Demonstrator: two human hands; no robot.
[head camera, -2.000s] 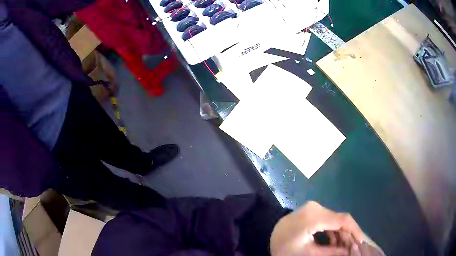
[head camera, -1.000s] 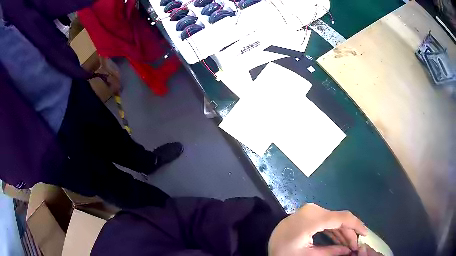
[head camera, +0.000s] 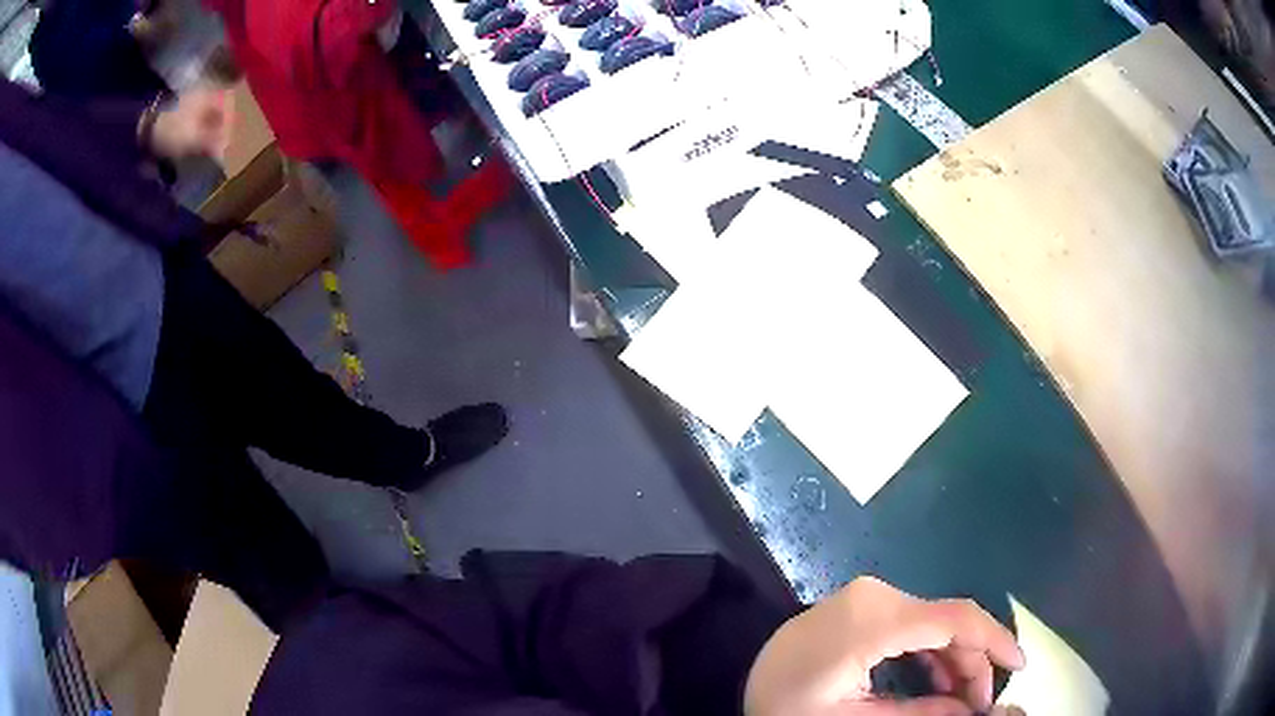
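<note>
My left hand (head camera: 881, 653) is bare, in a dark sleeve, at the bottom edge right of centre. Its thumb and fingers curl together, and the fingertips are partly cut off by the frame. A small pale yellow sheet (head camera: 1059, 671) stands curved at the fingertips, cut off at the bottom; whether they grip it cannot be told. My right hand is not clearly in view. Overlapping cream sheets (head camera: 870, 388) lie on the green bench (head camera: 965, 525) beyond my left hand.
A white tray (head camera: 566, 144) holds rows of dark round parts with red wires. A tan board (head camera: 1063, 238) carries a grey housing (head camera: 1214, 189) at right. A silver ruler-like strip (head camera: 923, 109) lies between. A person (head camera: 105, 322) stands at left by cartons (head camera: 273, 245) and a red stool (head camera: 357, 133).
The pale yellow sheet shows more, with a corner raised beside my fingertips. My left hand has barely moved. The person at left has shifted and raised a hand near the cartons.
</note>
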